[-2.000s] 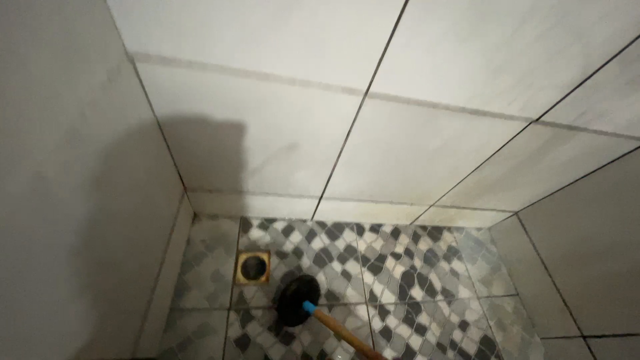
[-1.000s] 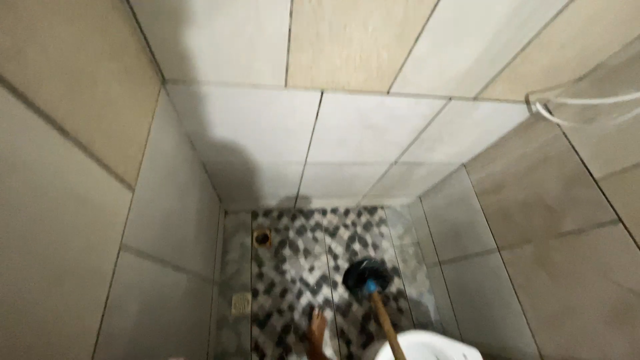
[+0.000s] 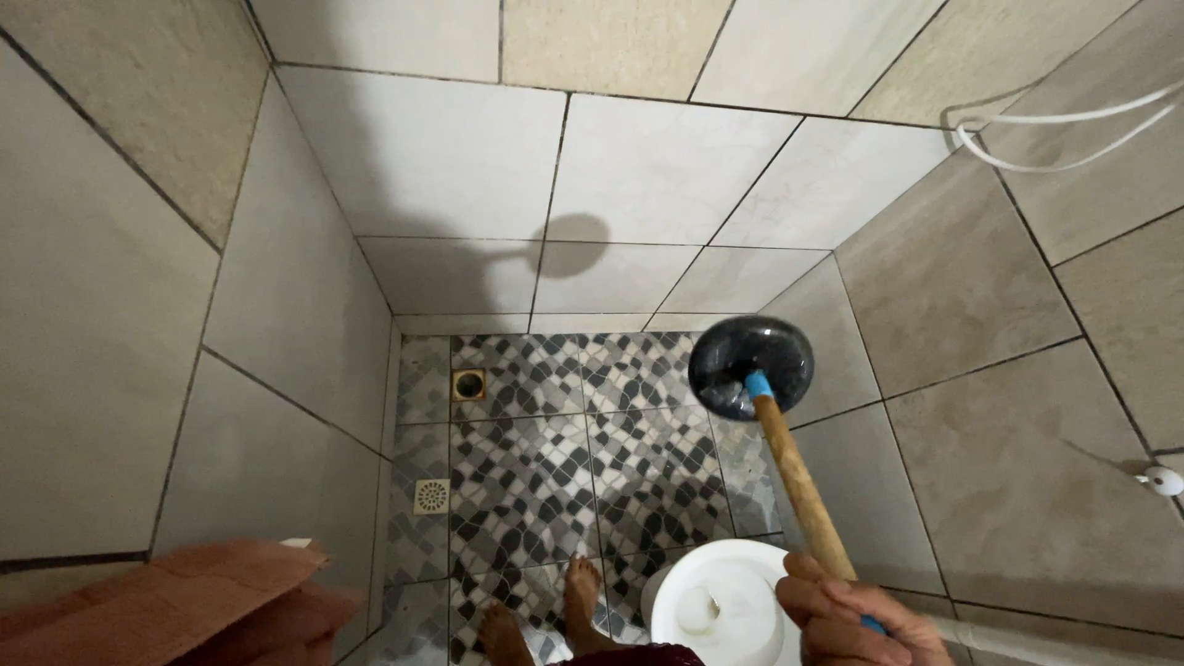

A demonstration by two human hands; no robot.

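A toilet plunger with a black rubber cup (image 3: pixel 751 368) and a wooden handle (image 3: pixel 803 486) is raised above the floor, and my right hand (image 3: pixel 856 615) grips the lower part of its handle. Blue material wraps the handle beside the cup, and more blue shows by my fingers. Just under my right hand stands a white toilet bowl (image 3: pixel 683 578). At the lower left, my left hand (image 3: pixel 301 620) is partly covered by a pinkish-brown cloth (image 3: pixel 176 592); its fingers are mostly hidden and blurred. The cloth lies over or in that hand.
An uncovered square drain opening (image 3: pixel 469 384) is in the patterned tile floor (image 3: pixel 527 472), near the back left. A drain grate (image 3: pixel 431 497) sits nearer along the left wall. My bare feet (image 3: pixel 581 592) stand left of the toilet. White tubing or cable (image 3: pixel 1064 166) hangs at the right wall.
The plunger stood beside the open drain in the oldest frame; it has moved right and up, off the floor. My hands and the cloth have come into view. The view is now wider.
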